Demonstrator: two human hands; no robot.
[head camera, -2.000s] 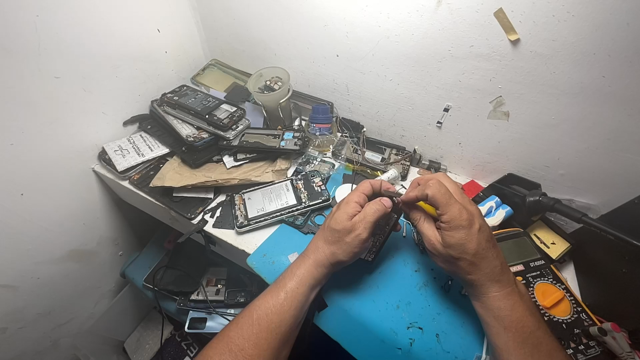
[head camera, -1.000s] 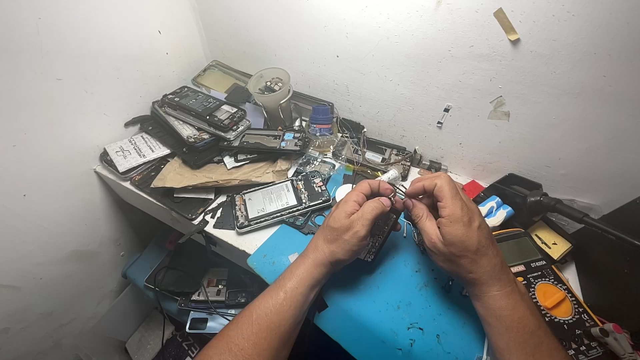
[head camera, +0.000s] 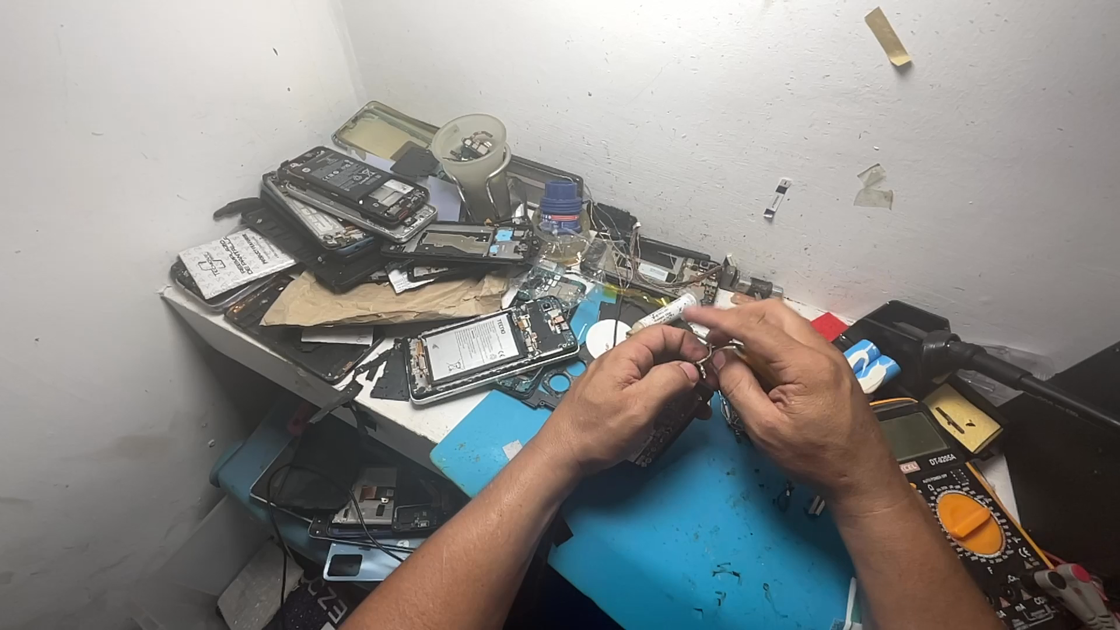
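Observation:
My left hand (head camera: 634, 394) pinches a small piece, thin and wire-like, between thumb and forefinger above the blue mat (head camera: 700, 525). My right hand (head camera: 787, 394) is close against it, its thumb at the same small piece and its forefinger raised; whether it grips the piece is hard to see. Partly hidden below both hands is a dark circuit board (head camera: 661, 433). Just behind the fingers lies a white cylindrical tube (head camera: 665, 312). An opened phone (head camera: 490, 350) with its battery showing lies left of my left hand.
Stacked phone parts (head camera: 350, 188), brown paper (head camera: 376, 302), a cup of small parts (head camera: 472, 157) and a blue-capped bottle (head camera: 560, 214) stand at the back left. At right are a multimeter (head camera: 971, 525), a yellow sponge (head camera: 962, 416) and a black arm (head camera: 1006, 372). More phone parts (head camera: 376, 503) lie below the table edge.
The fingers of my right hand have shifted, and its forefinger is now stretched out toward the left. The yellow tool seen in the right hand two seconds ago is mostly hidden now.

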